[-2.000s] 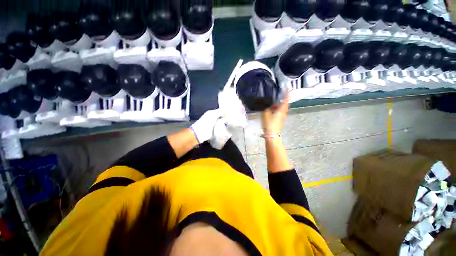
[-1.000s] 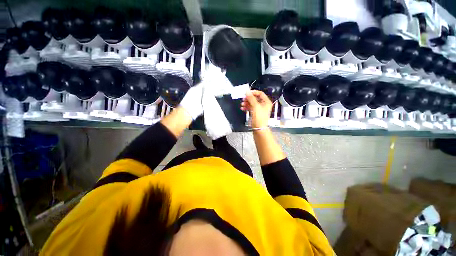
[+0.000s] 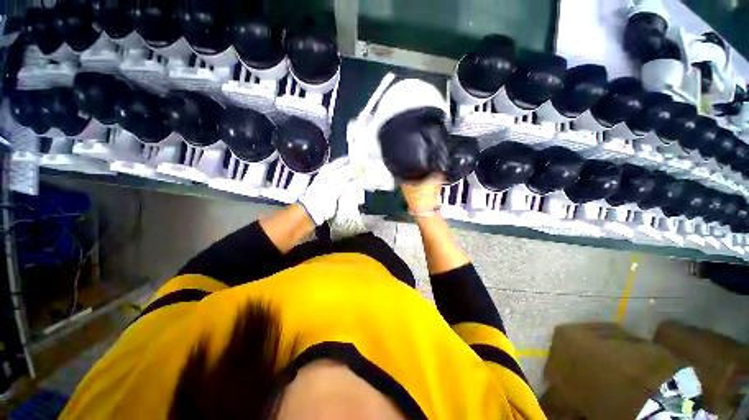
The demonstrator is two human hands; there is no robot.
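Observation:
A white security camera with a glossy black ball head [image 3: 412,141] is held tilted at the bench gap between the left and right rows. My gloved left hand [image 3: 330,190] is at the lower left of its white base. My bare right hand [image 3: 423,195], with a bracelet, holds it from below the black ball; the ball hides its fingertips. White material hangs under my left hand, and I cannot tell the label strip from the glove there. No separate label shows.
Rows of security cameras stand left [image 3: 246,134] and right [image 3: 503,166] on the dark green bench [image 3: 493,16]. Loose camera parts [image 3: 662,74] lie on a white board [image 3: 587,33] at the back right. Brown cartons [image 3: 604,369] stand on the floor at the lower right.
One second ago the camera stood farther back and my right hand held a small white label. Now the camera is tilted between both hands, and that label is out of sight.

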